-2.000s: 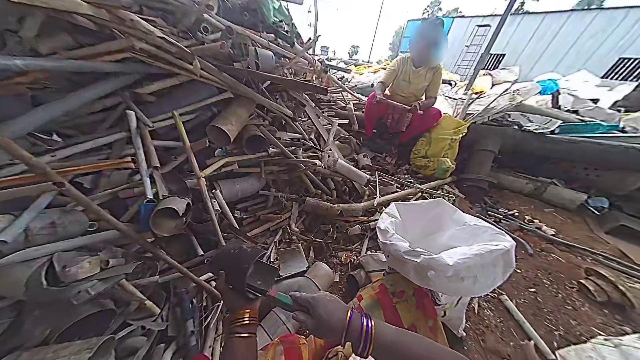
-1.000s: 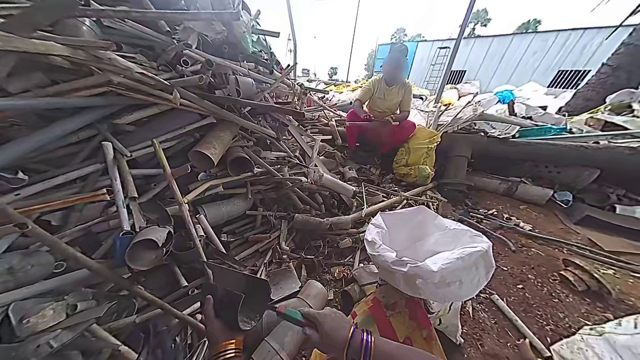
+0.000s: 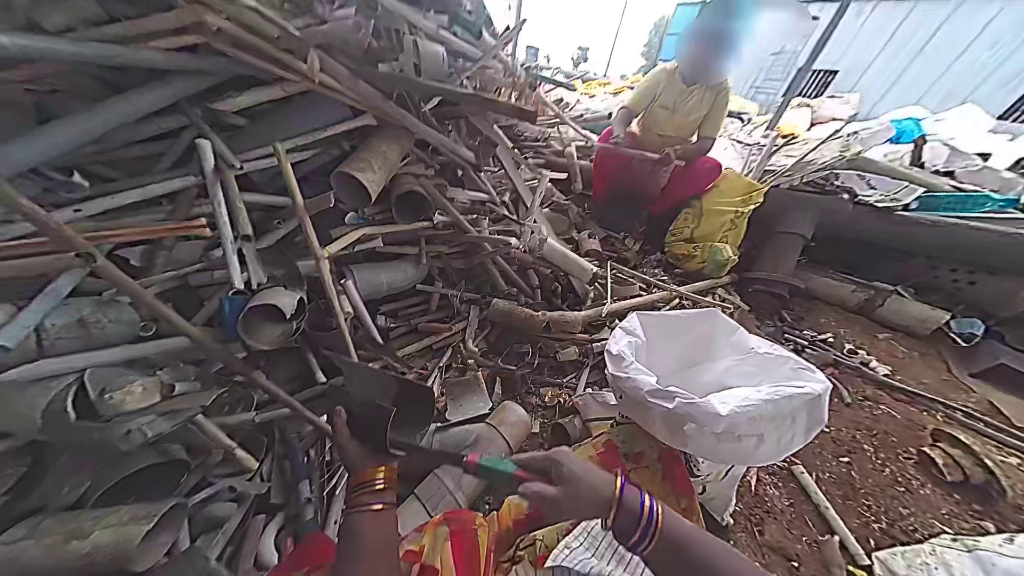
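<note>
My left hand [image 3: 356, 444] grips a dark, curved piece of plastic pipe [image 3: 388, 400] at the lower middle. In my right hand [image 3: 560, 480] is a tool's red and green handle [image 3: 498, 470]; its dark shaft or blade reaches left to the pipe piece, and its working end is hard to make out. Beneath the tool lie grey pipe pieces [image 3: 472, 436]. A white woven sack [image 3: 720, 392] stands with its mouth wide, to the right of my right hand. Patterned red and yellow cloth [image 3: 640, 464] covers my lap and reaches toward the sack.
A heap of scrap pipes [image 3: 264, 168] rises at the left. Behind it a person [image 3: 672, 112] sits beside a yellow sack [image 3: 712, 224]. Thick dark pipe [image 3: 904, 240] lies at the right, over brown soil [image 3: 872, 472] with a loose thin pipe [image 3: 830, 514].
The view has shifted between frames. Both hands stay close together on the dark piece and the tool. The seated person's hands are raised somewhat compared with one second ago.
</note>
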